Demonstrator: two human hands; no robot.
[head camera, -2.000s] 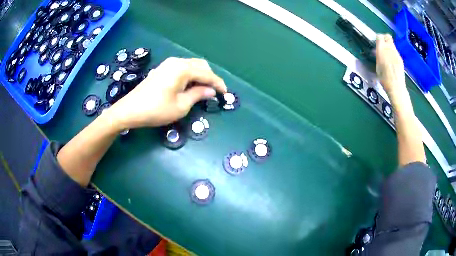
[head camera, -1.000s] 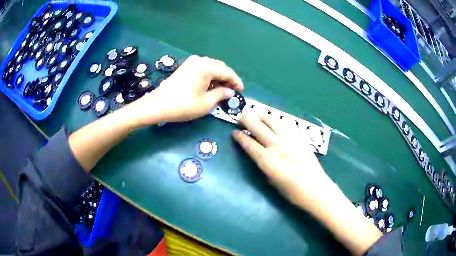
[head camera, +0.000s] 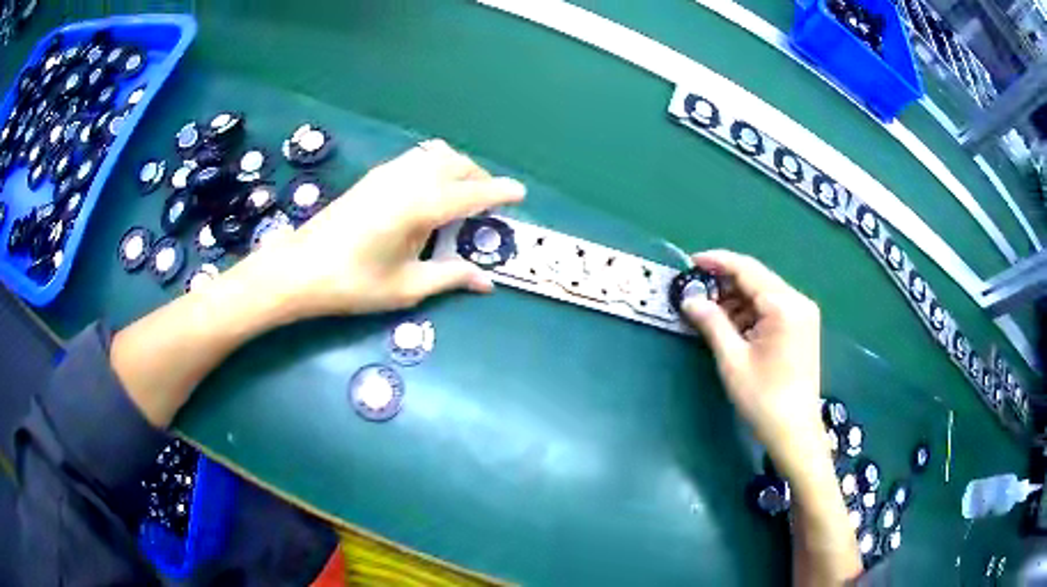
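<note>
A pale fixture strip (head camera: 586, 275) lies on the green bench in front of me. One black round part (head camera: 487, 241) sits on its left end, and the middle shows small dark holes. My left hand (head camera: 396, 235) is around the left end, with thumb and fingers apart beside that part; whether it touches the strip I cannot tell. My right hand (head camera: 764, 333) holds another round part (head camera: 693, 294) between thumb and fingers at the strip's right end. Two loose round parts (head camera: 375, 392) lie below my left hand.
A blue tray of round parts (head camera: 172, 86) is at the far left, with a loose pile (head camera: 212, 184) beside it. Filled strips (head camera: 767, 154) run along the white line. More loose parts (head camera: 869, 482) and a squeeze bottle (head camera: 994, 495) are at right. A blue bin (head camera: 855, 52) stands beyond.
My right hand has moved to the strip's right end and holds a round part there. My left hand has opened around the part on the left end. The view has shifted slightly.
</note>
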